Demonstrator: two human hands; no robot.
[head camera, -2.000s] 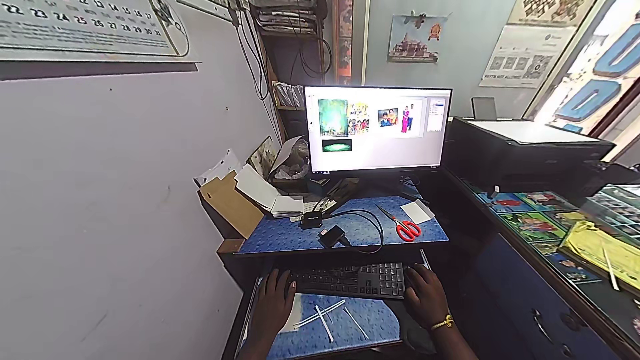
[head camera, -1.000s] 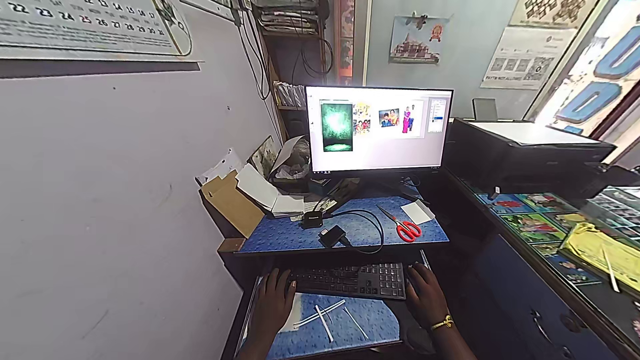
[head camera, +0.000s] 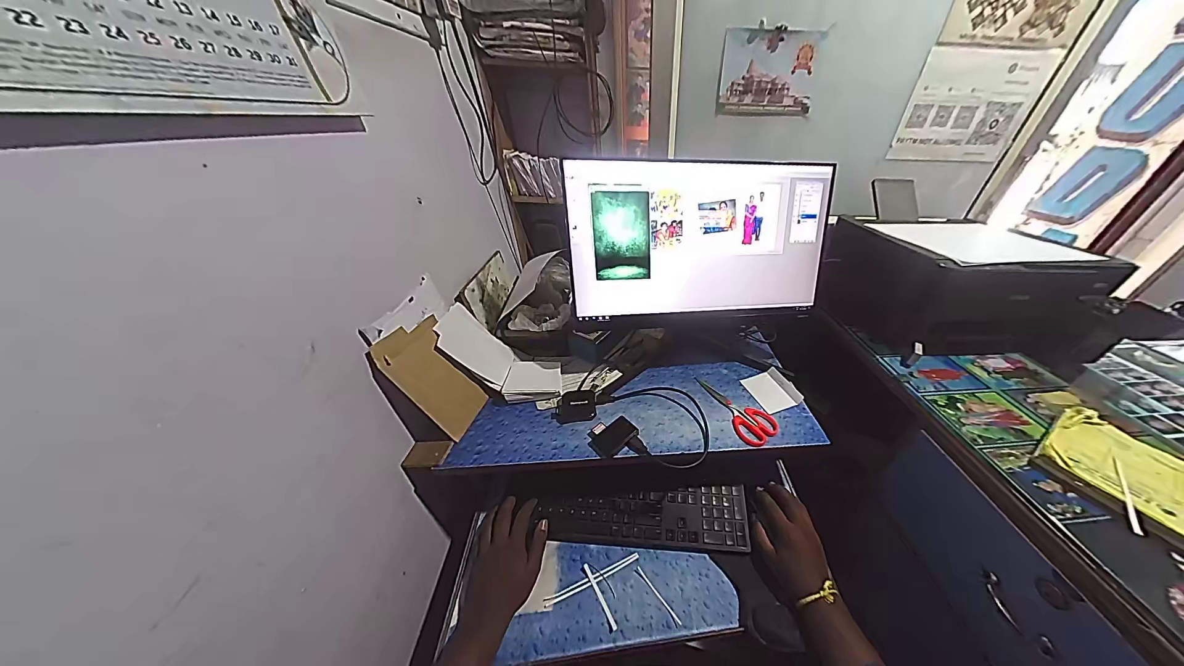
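A black computer keyboard (head camera: 647, 516) lies on the lower shelf of the desk. My left hand (head camera: 509, 550) rests over its left end, fingers spread a little. At the keyboard's right end is my right hand (head camera: 789, 536), palm down, a yellow band on its wrist; what lies beneath its palm is hidden. The monitor (head camera: 698, 240) behind shows a green picture and several photos on a white page. Thin white paper strips (head camera: 599, 597) lie below the keyboard on the blue surface. Red-handled scissors (head camera: 754, 425) lie on the upper shelf beside a white card (head camera: 771, 390).
A black adapter (head camera: 615, 437) and cable lie on the upper shelf, near papers and a brown cardboard piece (head camera: 430, 375). A black printer (head camera: 980, 287) stands right, above a counter with photos and a yellow plastic packet (head camera: 1124, 472). A wall bounds the left.
On the monitor, the green picture has become one tall image, where two seconds ago it showed a smaller upper part and a separate strip below. Both hands have stayed about where they were.
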